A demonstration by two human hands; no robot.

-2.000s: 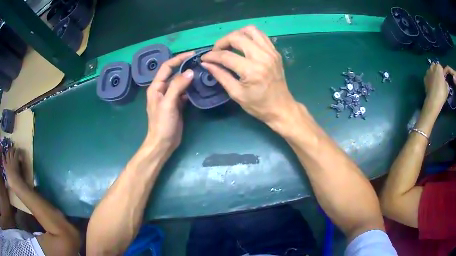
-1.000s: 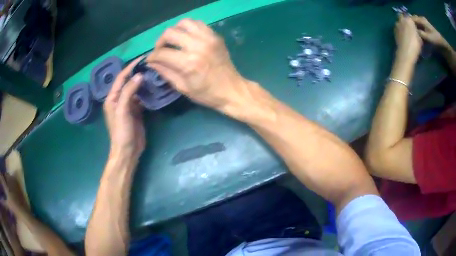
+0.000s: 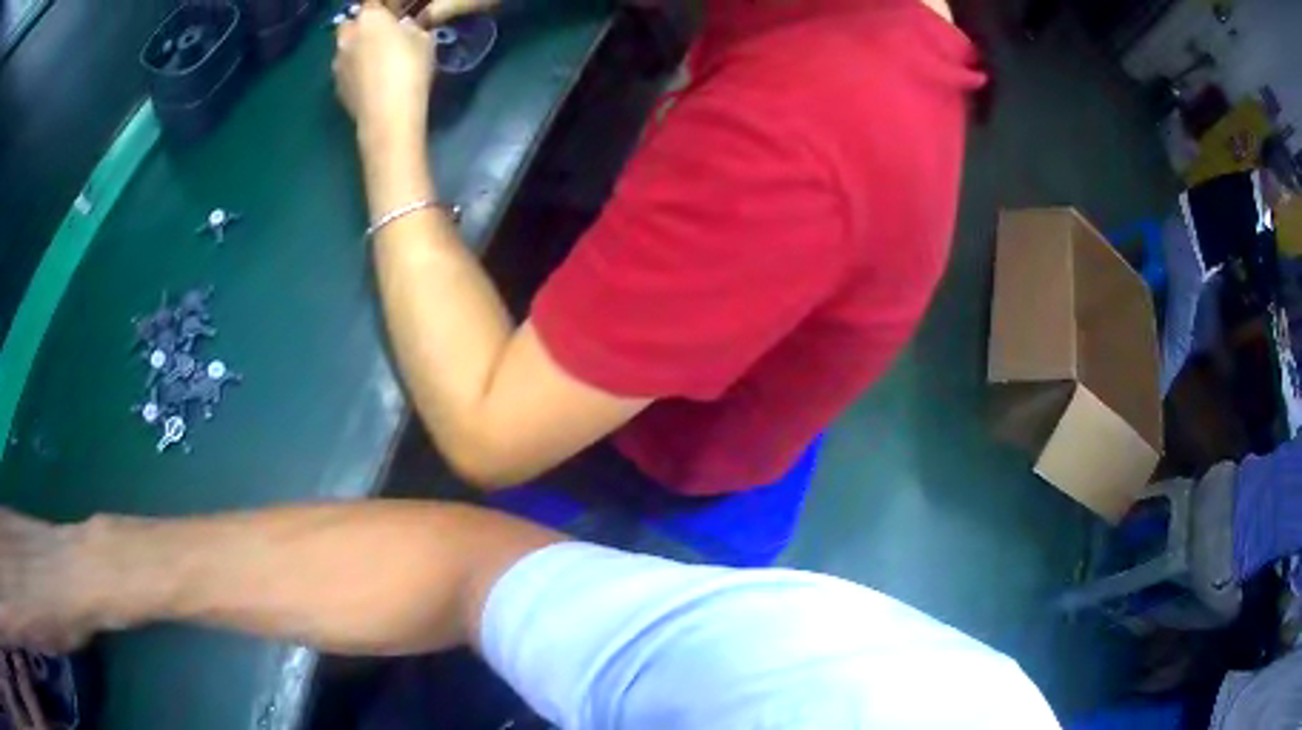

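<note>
My right hand (image 3: 40,582) is at the left edge, blurred and cut off, so its fingertips and what they touch are hidden. Below it, in the bottom left corner, a bit of my left hand (image 3: 20,693) shows beside a dark housing (image 3: 60,690), mostly out of the picture; its grip cannot be made out. A loose pile of small grey spiky parts with silver-white heads (image 3: 179,364) lies on the dark green table (image 3: 286,321). One such part (image 3: 217,223) lies apart beyond the pile.
A person in a red shirt (image 3: 743,228) sits close on the right, hands at a dark housing (image 3: 464,46). More dark housings (image 3: 186,54) stand at the far left. A green strip (image 3: 64,250) runs along the table. An open cardboard box (image 3: 1074,335) is on the floor.
The view has swung far to the right. My hands have shifted to the lower left edge, and the two set-aside housings have left the picture. The neighbour and the floor behind have come into view.
</note>
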